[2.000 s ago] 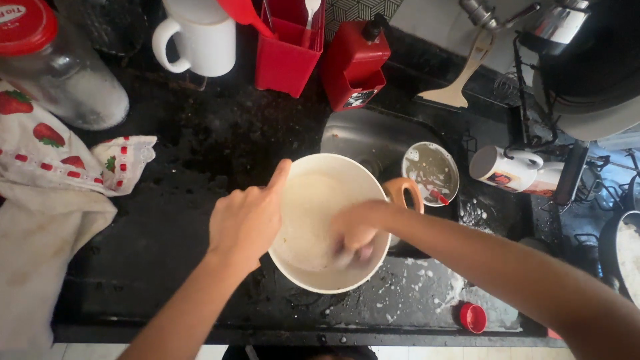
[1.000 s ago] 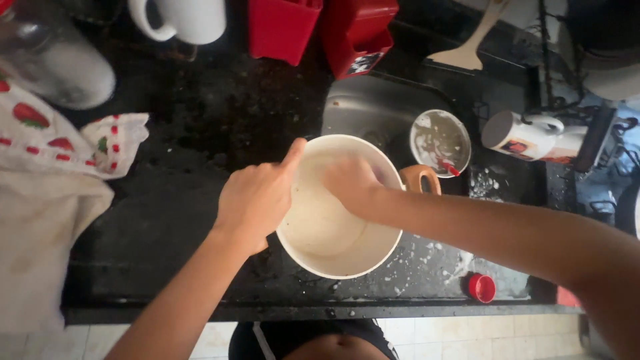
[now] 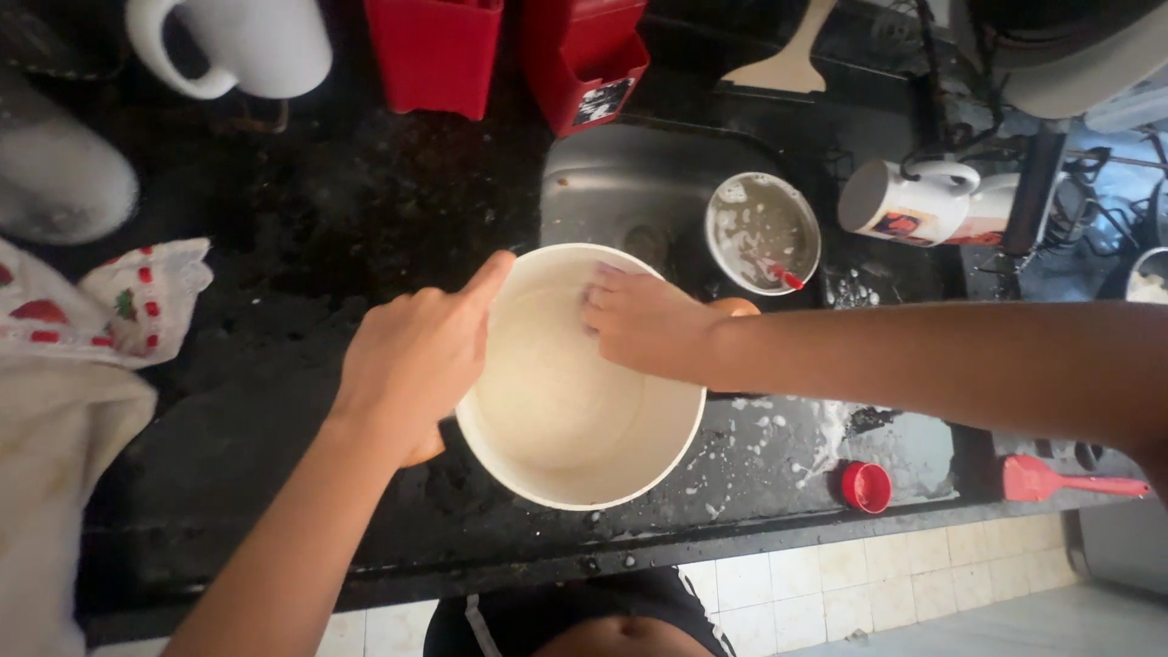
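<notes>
A cream-coloured pot [image 3: 566, 429] with brown handles stands over the dark counter at the near edge of the steel sink. My left hand [image 3: 420, 365] grips its left side, the index finger along the rim and the handle mostly hidden under the palm. Inside the pot, my right hand [image 3: 643, 324] presses against the inner wall at the upper right, fingers bent; whether it holds anything cannot be told. Behind my right forearm shows part of the right handle [image 3: 735, 307]. A round container of cloudy, soapy water [image 3: 762, 228] with a red item in it sits beyond, in the sink.
Around the sink [image 3: 630, 173] are red holders [image 3: 438, 55], a white mug [image 3: 265, 46], a wooden-coloured scraper [image 3: 789, 59] and hanging mugs [image 3: 912, 201]. A red cap [image 3: 865, 486] and a red spatula [image 3: 1036, 478] lie near the front edge. A strawberry-print cloth [image 3: 137, 306] lies left.
My right hand has moved from the lower right inside the pot to its upper right wall. My left hand keeps its hold on the pot's left side. The view has moved closer.
</notes>
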